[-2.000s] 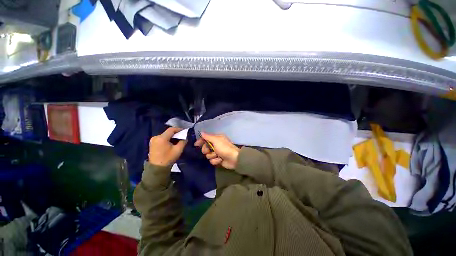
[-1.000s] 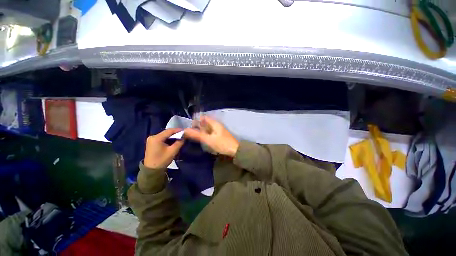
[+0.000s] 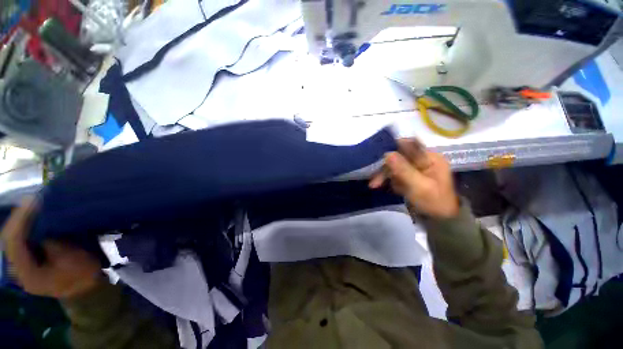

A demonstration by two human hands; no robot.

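Note:
A long navy fabric piece (image 3: 198,167) is stretched in the air between my hands, above the front edge of the table. My left hand (image 3: 51,262), blurred at the far left, grips one end. My right hand (image 3: 420,177) pinches the narrow other end between thumb and fingers; whether a small tool is in this hand cannot be seen. A pale grey panel (image 3: 341,238) lies over my lap beneath. Navy-and-white cut pieces (image 3: 181,286) hang in a bunch below the navy piece.
A white sewing machine (image 3: 471,41) stands on the table. Scissors with yellow and green handles (image 3: 447,112) lie before it, beside an orange-tipped tool (image 3: 522,95). Light panels with navy edges (image 3: 218,75) lie at the back left. More grey and navy cloth (image 3: 560,232) hangs at right.
My hands have moved far apart, from close together over the pale panel to holding the navy piece stretched out. The view has shifted, and the sewing machine now shows.

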